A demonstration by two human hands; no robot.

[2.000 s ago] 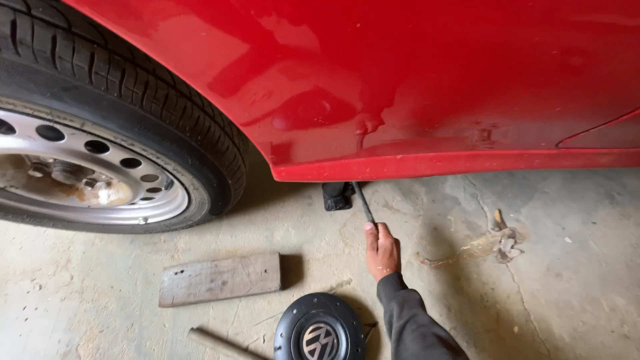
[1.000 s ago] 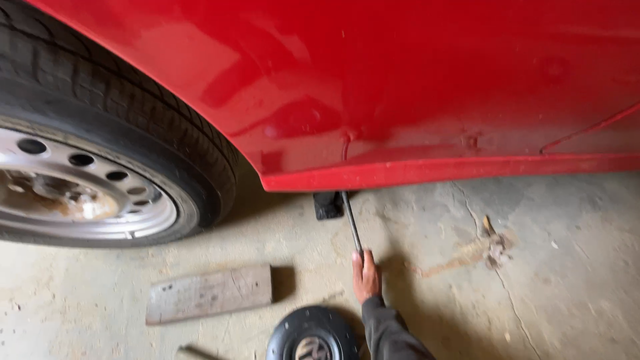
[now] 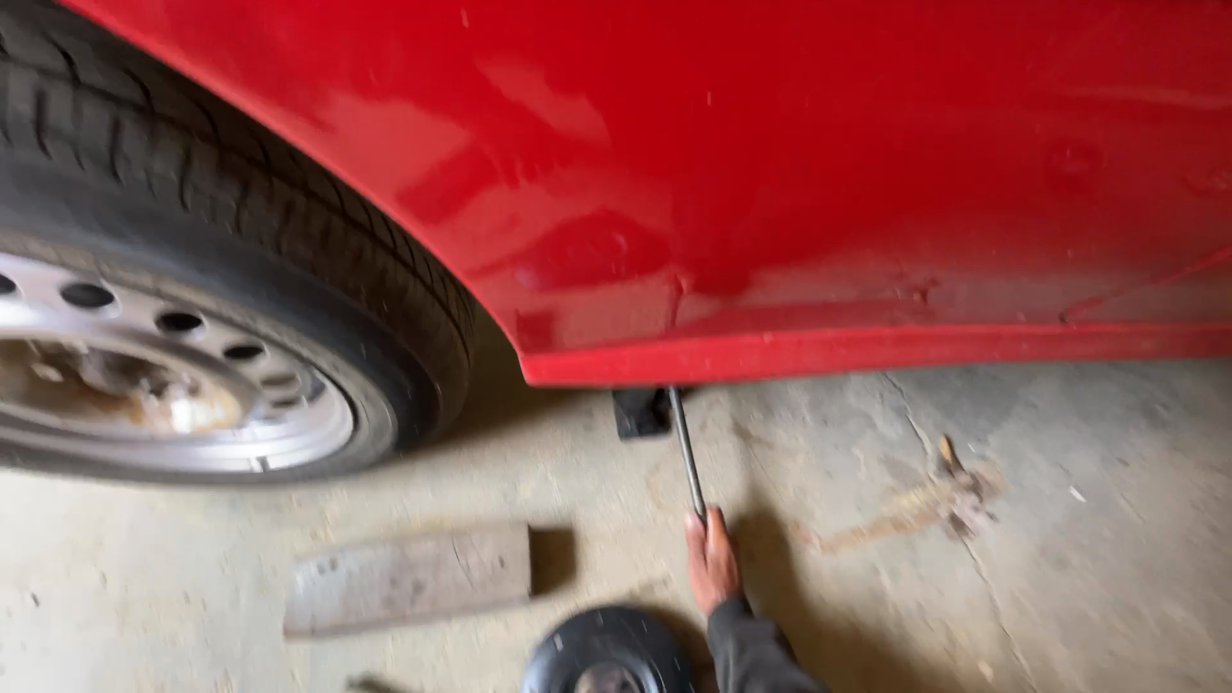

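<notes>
My right hand (image 3: 712, 563), in a dark sleeve, is closed around the near end of a thin metal rod (image 3: 687, 452). The rod runs up and slightly left from my fingers, and its far end is hidden under the lower sill of a red car (image 3: 770, 354). Beside that far end, a black block-like part (image 3: 639, 414) shows below the sill; whether the rod touches it I cannot tell. My left hand is out of view.
At left stands the car's tire (image 3: 318, 250) with its steel wheel (image 3: 289, 423). A wooden block (image 3: 414, 577) and a round black wheel cap (image 3: 606, 640) lie on the concrete floor (image 3: 1107, 577). Debris (image 3: 962, 500) lies at right, by a crack. Another object's tip shows at the bottom edge.
My right hand has drawn a little away from the sill, and more of the rod shows. It stays closed on the rod. The view has shifted slightly.
</notes>
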